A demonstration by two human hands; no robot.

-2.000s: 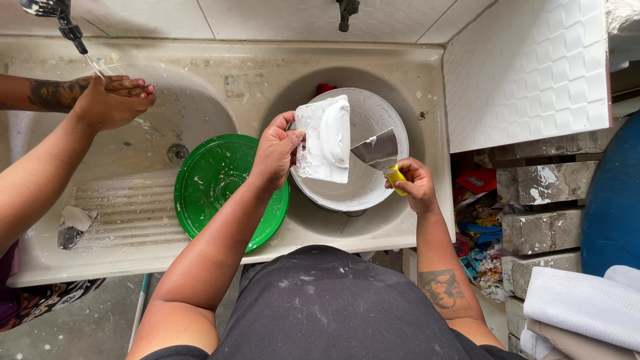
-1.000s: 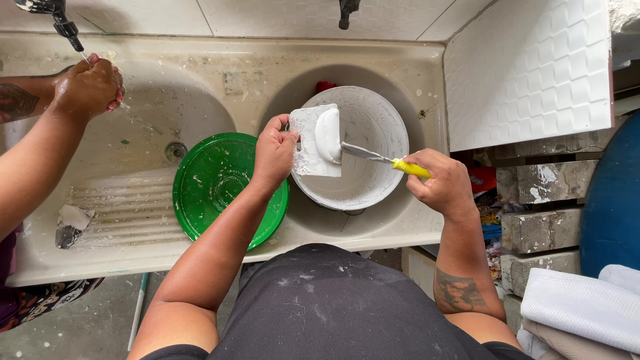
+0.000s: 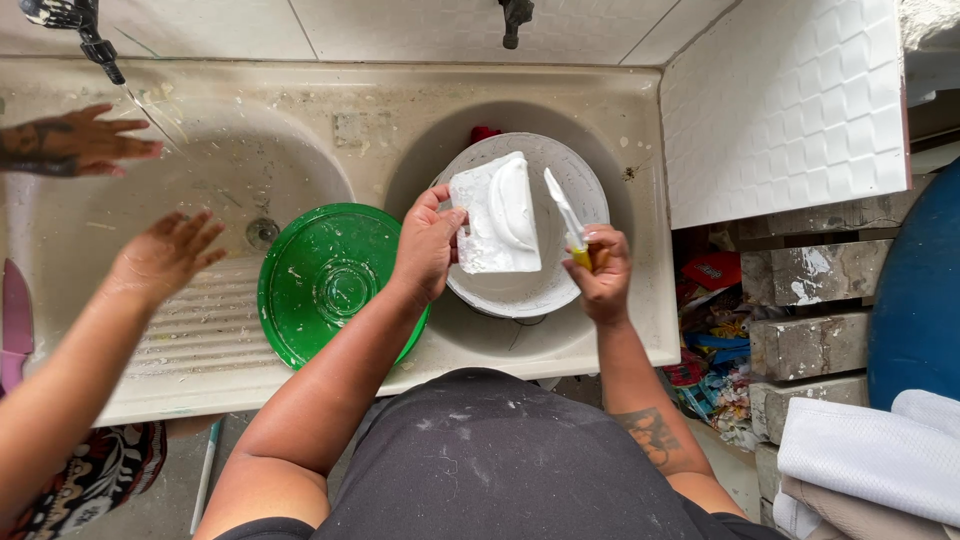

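Note:
My left hand holds a flat square plastering plate by its left edge, with a thick ridge of white paste along its right side. In my right hand is a putty knife with a yellow handle; its blade is coated in white and points up, apart from the plate. Both are over a white bucket standing in the right sink basin. A green basin or lid, spattered with white, lies to the left of my left hand.
Another person's wet hands are at the left sink basin, by a running black tap. A pink knife lies at the far left. Concrete blocks, a blue container and folded cloths are on the right.
The putty knife has come away from the plate, its blade now upright and coated. The other person's hands, together under the water before, are now apart. The pink knife has come into sight at the left.

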